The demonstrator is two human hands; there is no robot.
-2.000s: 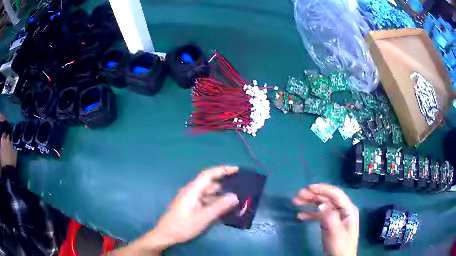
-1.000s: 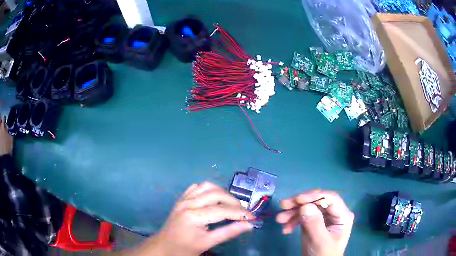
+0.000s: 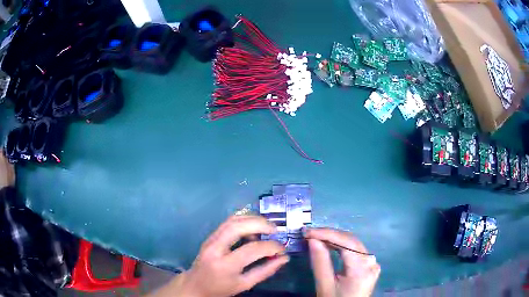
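A black housing with its grey-silver face up (image 3: 297, 200) lies on the green bench in front of me. My left hand (image 3: 241, 249) is at its left and lower edge, thumb and fingers curved around the lower left part. My right hand (image 3: 342, 261) pinches a thin dark red wire lead (image 3: 348, 249) at the housing's lower right; the lead runs right across my fingers. The lead's inner end at the housing is too small to make out.
A red lead bundle (image 3: 249, 81) with white plugs (image 3: 299, 81) lies at top centre. Loose green boards (image 3: 391, 87) and an open cardboard box (image 3: 464, 46) are upper right. Board-fitted units (image 3: 444, 154) stand at right, waiting black housings (image 3: 98, 96) at left. A person's checked sleeve (image 3: 26, 249) is lower left.
The housing was first held tilted in my left hand; it now lies face up on the bench. My right hand has moved left to the housing's lower right edge.
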